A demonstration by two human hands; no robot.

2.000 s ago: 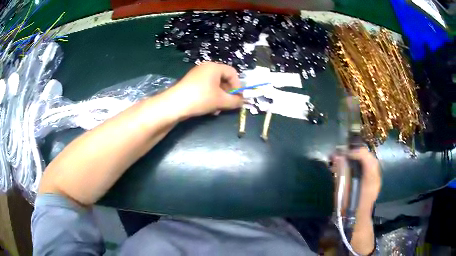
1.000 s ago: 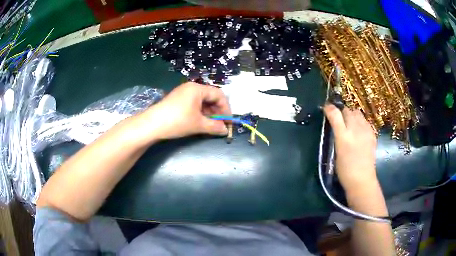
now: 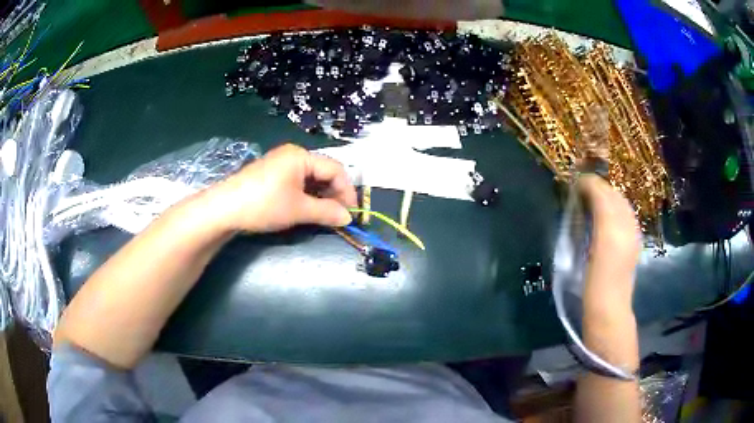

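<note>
My left hand (image 3: 289, 197) pinches cord wires. A blue wire (image 3: 368, 238) and a brown wire run to a small black switch (image 3: 380, 262) with silver tabs. The switch hangs over the bench's near part. A yellow-green wire (image 3: 388, 221) points free to the right. My right hand (image 3: 610, 227) is blurred at the near edge of the brass strips (image 3: 579, 99). It is closed round a tool, seemingly the soldering iron, with a grey-white lead trailing to the wrist; its tip is too blurred to make out. Brass-coloured pegs (image 3: 406, 208) stand by white tape (image 3: 422, 169).
A heap of black switches (image 3: 331, 70) lies at the back, before a red-orange bar (image 3: 306, 25). Bagged white cords (image 3: 41, 190) lie at the left. Single black switches lie at the tape's right end (image 3: 485, 192) and nearer the right hand (image 3: 532, 278).
My left hand has moved the wires and switch down, away from the pegs. My right hand has moved right, against the brass strips. A single switch now shows on the bench left of it.
</note>
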